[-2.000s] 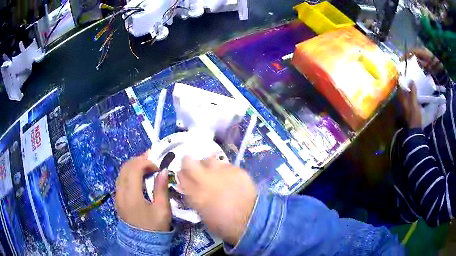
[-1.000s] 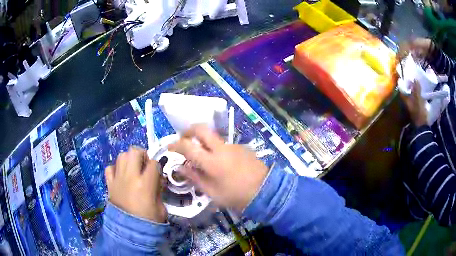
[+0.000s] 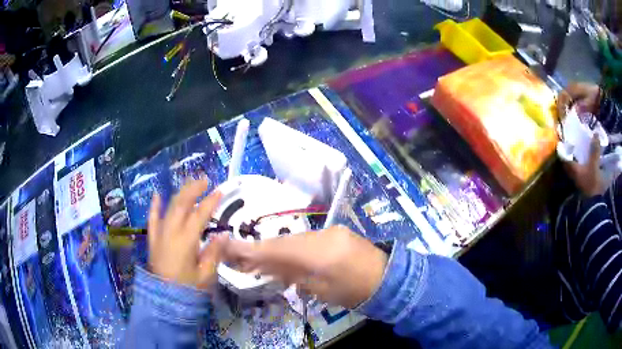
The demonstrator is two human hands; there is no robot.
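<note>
The round white base (image 3: 262,191) lies on the printed sheets, with a curved slot and a dark wire bundle at its centre. A red wire (image 3: 290,212) runs right across it. A dark cable runs left behind my left hand to yellow-green ends (image 3: 126,232). A white angled bracket (image 3: 300,155) and two white sticks extend behind the base. My left hand (image 3: 179,238) is at its left edge, fingers spread. My right hand (image 3: 317,262) covers its lower part, blurred, its fingertips close to my left thumb; what they pinch is hidden.
White units (image 3: 249,31) with loose wires lie beyond on the dark surface, another white part (image 3: 54,92) at far left. An orange-yellow block (image 3: 498,116) and a yellow bin (image 3: 474,39) are at right. A neighbour's hands (image 3: 586,170) hold a white part there.
The view has shifted, so things sit further right. My left fingers have spread from a curled pose. The central ring seen earlier is now covered, and a red wire lies across the base.
</note>
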